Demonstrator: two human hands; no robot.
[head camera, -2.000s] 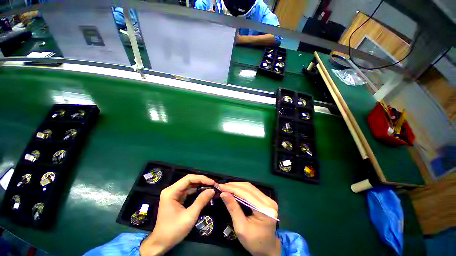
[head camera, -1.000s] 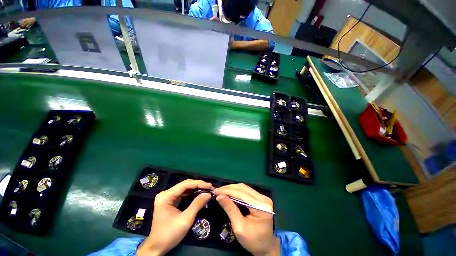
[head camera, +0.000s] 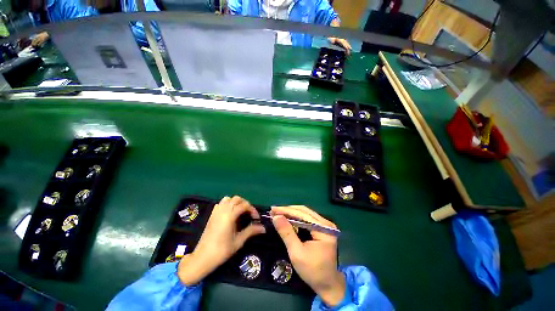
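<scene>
A black parts tray (head camera: 213, 274) lies under both hands, with round silver and gold modules (head camera: 250, 266) in some pockets. My left hand (head camera: 224, 235) is over the tray's middle, thumb and fingers curled towards each other; a small dark piece seems to be between its fingertips, but it is too blurred to be sure. My right hand (head camera: 309, 249) holds a slim silver tool (head camera: 310, 225) between thumb and fingers, its tip pointing left towards my left fingertips.
Filled black trays stand at left (head camera: 74, 200) and right (head camera: 359, 155). Behind the metal rail (head camera: 243, 106), a person in blue reaches to another tray (head camera: 328, 68). At right are a wood-edged shelf (head camera: 420, 130), a red basket (head camera: 465, 136) and a blue cloth (head camera: 476, 249).
My hands have moved slightly up and apart, and the left fingers have opened a little. More modules show in the near tray. The person opposite has moved a hand to the far tray.
</scene>
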